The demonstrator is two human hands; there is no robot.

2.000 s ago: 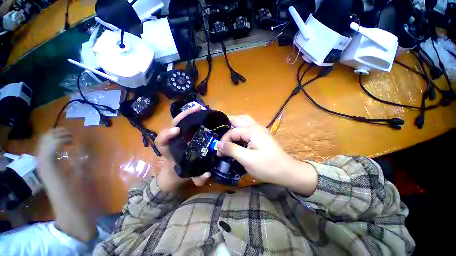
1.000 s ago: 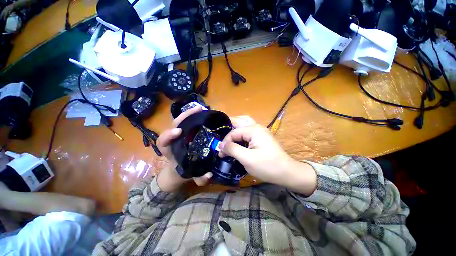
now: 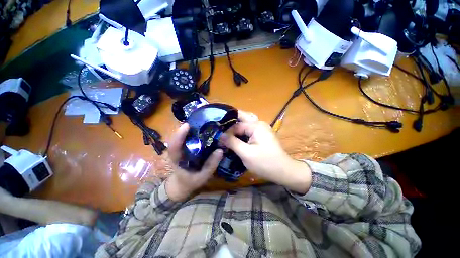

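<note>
A black rounded camera head shell [image 3: 202,118] is held above the orange-brown tabletop, tilted so its glossy outside shows. My left hand [image 3: 189,169] grips it from the left and below, with the thumb at its opening. A small part of the board [image 3: 208,135] shows inside. My right hand [image 3: 262,151] reaches to the opening with its fingertips pinched near a bit of blue at the board. What exactly the fingertips hold is hidden. A second black part [image 3: 231,169] sits just below and behind the fingers. A yellow wire shows near the upper right rim.
White cameras with antennas stand at back left [image 3: 126,55] and back right [image 3: 323,43]. An LED faceplate [image 3: 182,80] and a head module [image 3: 142,102] lie behind the shell. Black cables [image 3: 348,118] cross the right side. Another person's arm [image 3: 45,209] is at lower left.
The shell has turned, showing more glossy outside and less of the board. My left thumb has come round to its opening. The other person's raised hand at left has dropped, and a white camera shows there.
</note>
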